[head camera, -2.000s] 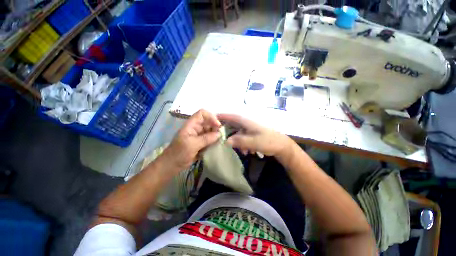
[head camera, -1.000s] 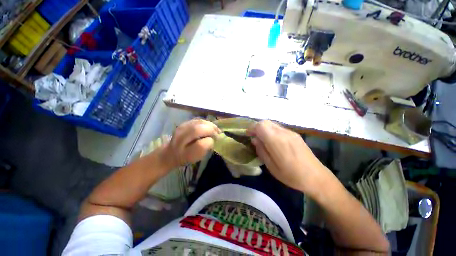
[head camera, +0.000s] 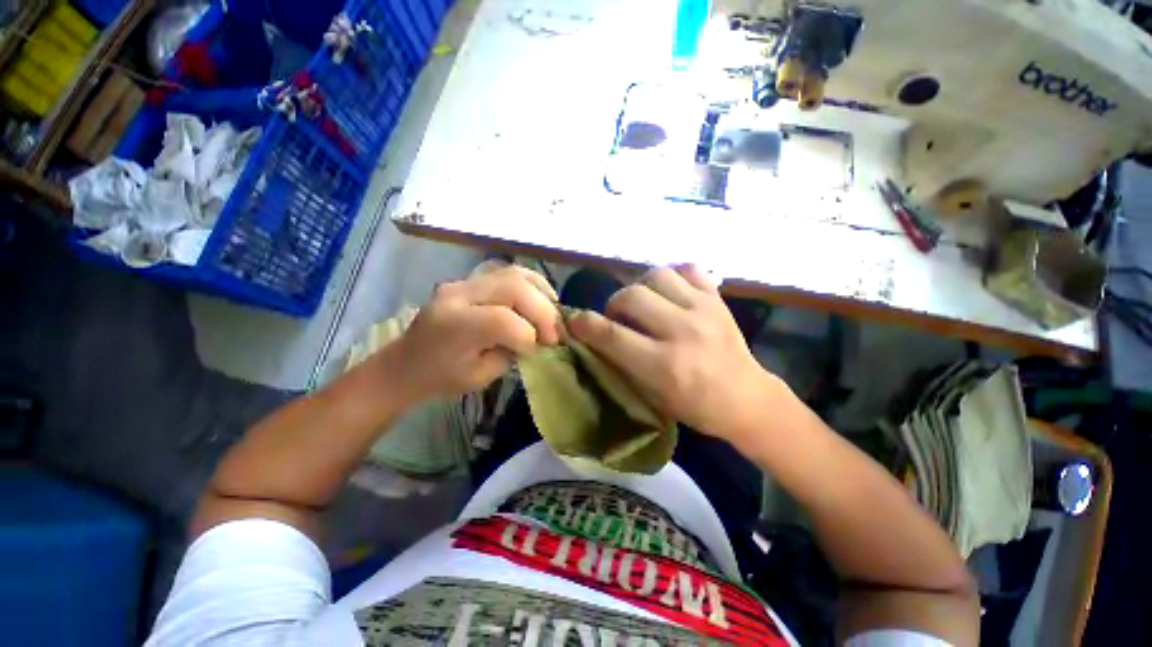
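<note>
A khaki-olive cloth piece (head camera: 594, 411) hangs over my lap, just below the table's front edge, with its lower part partly open and folded. My left hand (head camera: 483, 326) pinches its upper edge from the left. My right hand (head camera: 676, 344) pinches the same edge from the right, and the fingertips of both hands are close together. The gripped edge is mostly hidden by the fingers. No tool can be made out in either hand.
A cream sewing machine (head camera: 998, 82) stands on the white table (head camera: 505, 164), with red-handled snips (head camera: 910, 217) and a metal tin (head camera: 1046, 272). Blue crates (head camera: 272, 221) are at left. Khaki pieces lie in a left pile (head camera: 423, 436) and a right stack (head camera: 985, 461) by a tray (head camera: 1097, 531).
My hands have come closer together than a second ago, and the cloth's stretched upper edge is now bunched between them. The cloth hangs lower. The view has tilted down, so the table sits higher.
</note>
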